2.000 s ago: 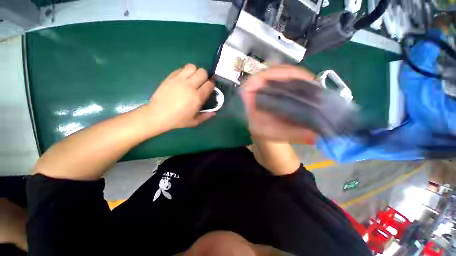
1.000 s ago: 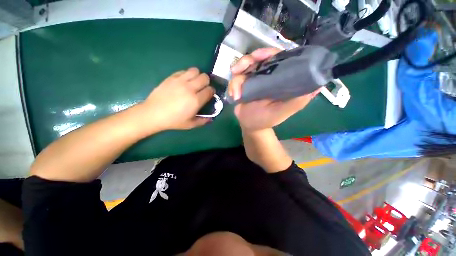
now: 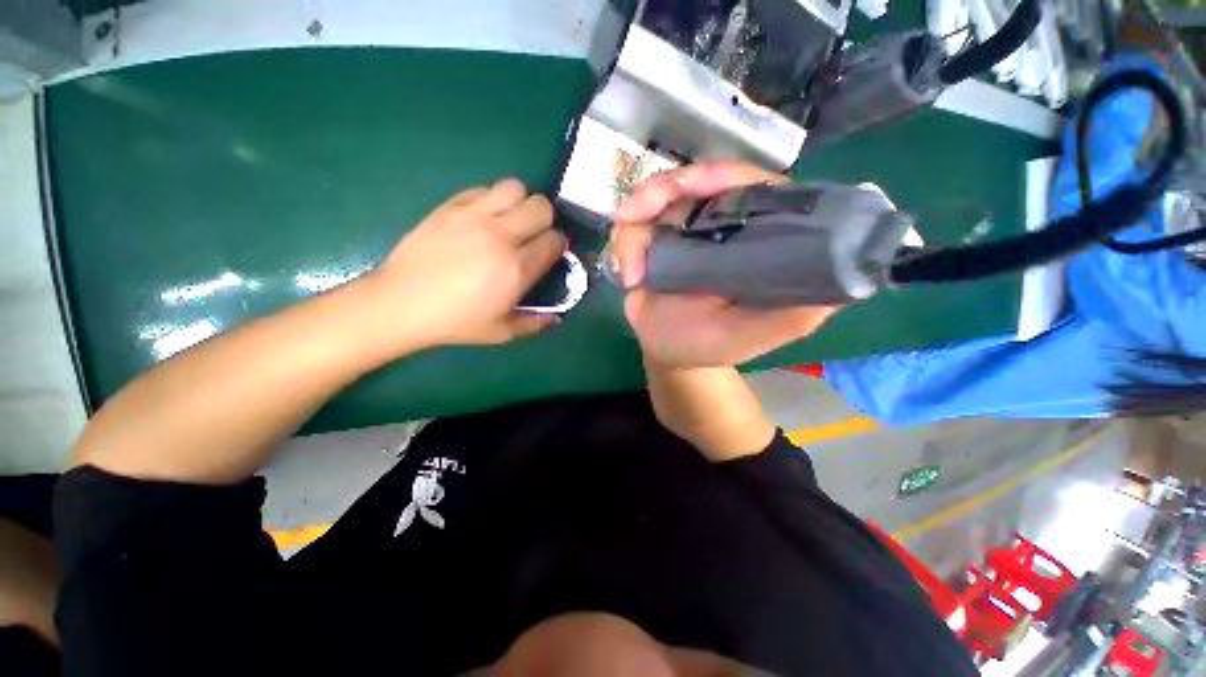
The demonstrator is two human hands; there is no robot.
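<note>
My left hand (image 3: pixel 483 265) grips a white plastic housing (image 3: pixel 573 283) over the green bench; only its curved end shows past my fingers, the rest is hidden under the hand. My right hand (image 3: pixel 714 318) is closed around a thick grey electric screwdriver (image 3: pixel 767 247) with a black cord at its rear end. Its front end points left at the housing's curved end, close to it. Whether the bit touches the housing cannot be told.
The metal screw feeder (image 3: pixel 694 86) stands just beyond my right hand. A second grey screwdriver (image 3: pixel 880 82) lies beside it. A black cord (image 3: pixel 1058 238) arcs at right. A person's blue sleeve (image 3: pixel 979 377) is at the right. The green bench (image 3: pixel 304 159) has a pale rail behind it.
The screwdriver has swung from over the bench near the feeder to a clearer, steadier pose, its rear now lower than a second ago. My left hand and the housing have hardly moved.
</note>
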